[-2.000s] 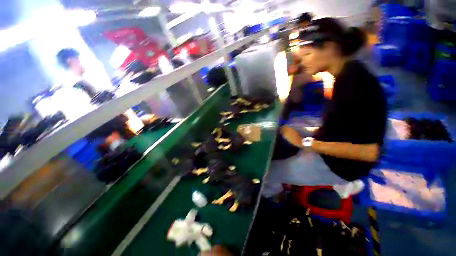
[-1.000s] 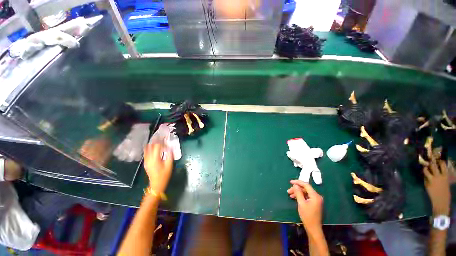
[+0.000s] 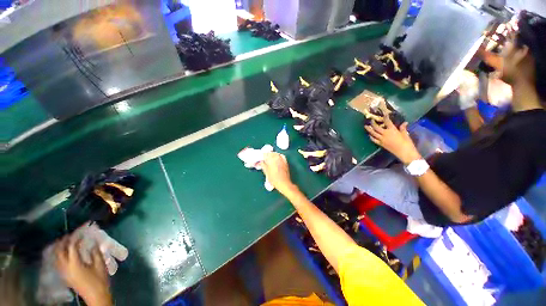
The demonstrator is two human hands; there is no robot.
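My left hand is at the lower left with its fingers curled on a limp greyish-pink knit glove. My right hand, at the end of a yellow sleeve, is closed on a white knit glove on the green bench; part of the glove is hidden under the hand. A small white squeeze bottle with a blue tip stands out just beyond the right hand. A black bundle with tan ends lies above the left hand.
More black bundles lie to the right, near a brown cardboard piece. A seated person in black reaches onto the bench at right. Blue crates and a red stool are below. Metal plates stand beyond the belt.
The view has swung right. My right hand has moved from beside the white glove onto it. My left hand remains at the greyish-pink glove. The other person's hand is at a bundle near the cardboard.
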